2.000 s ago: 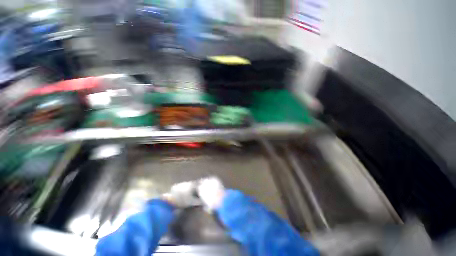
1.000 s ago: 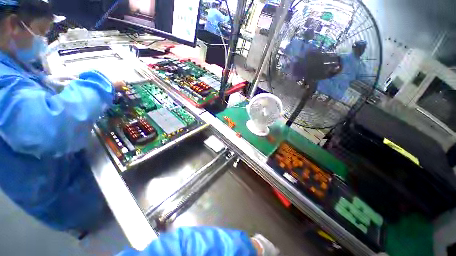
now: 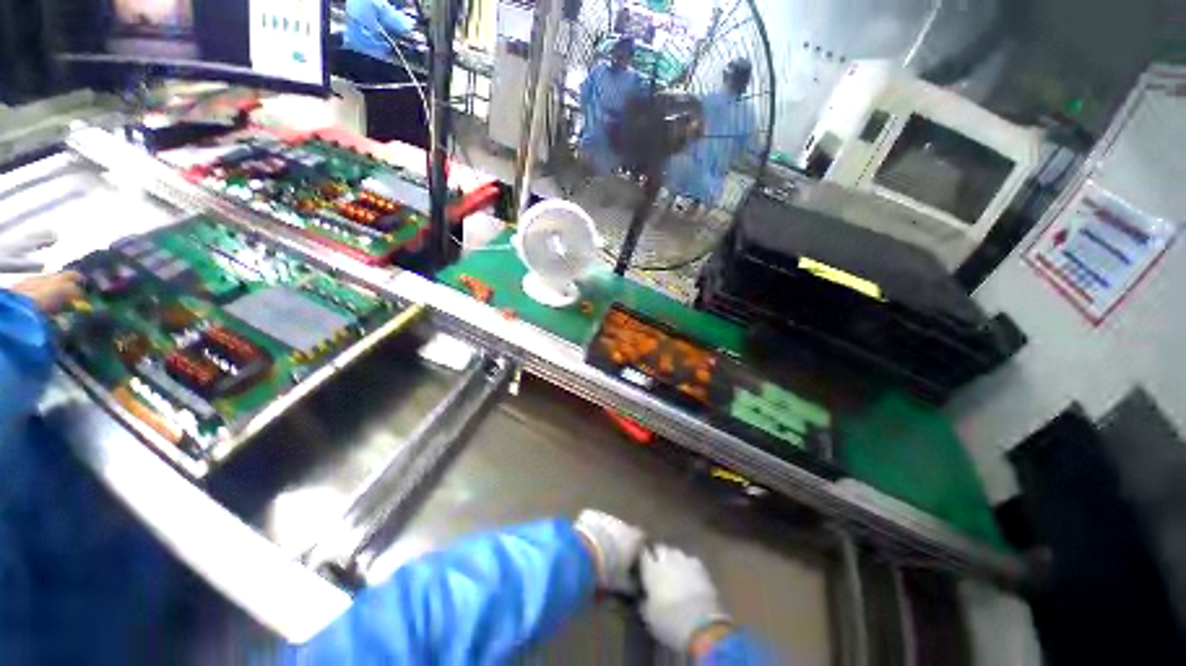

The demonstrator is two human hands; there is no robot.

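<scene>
My left hand [image 3: 609, 549], in a white glove and blue sleeve, is at the lower middle of the view above the metal bed [image 3: 520, 488]. My right hand [image 3: 680, 599], also gloved in white, is close beside it on the right. A small dark patch shows between the two hands; I cannot tell whether it is a held thing. The fingers are bent and too small to read. A green circuit board [image 3: 280, 377] in a pale-edged carrier lies on the rails at the left, apart from my hands.
Another person's hand [image 3: 50, 289] is at the board's left edge. A second board [image 3: 325, 195] sits in a red holder beyond the rail [image 3: 546, 345]. The green-matted shelf holds a small white fan [image 3: 558, 247], a tray of orange components [image 3: 657, 351], green pieces [image 3: 780, 414] and black boxes [image 3: 858, 293].
The view has swung right, so the boards and the other person sit further left. My right hand has come into view beside my left hand; only one gloved hand showed a second ago.
</scene>
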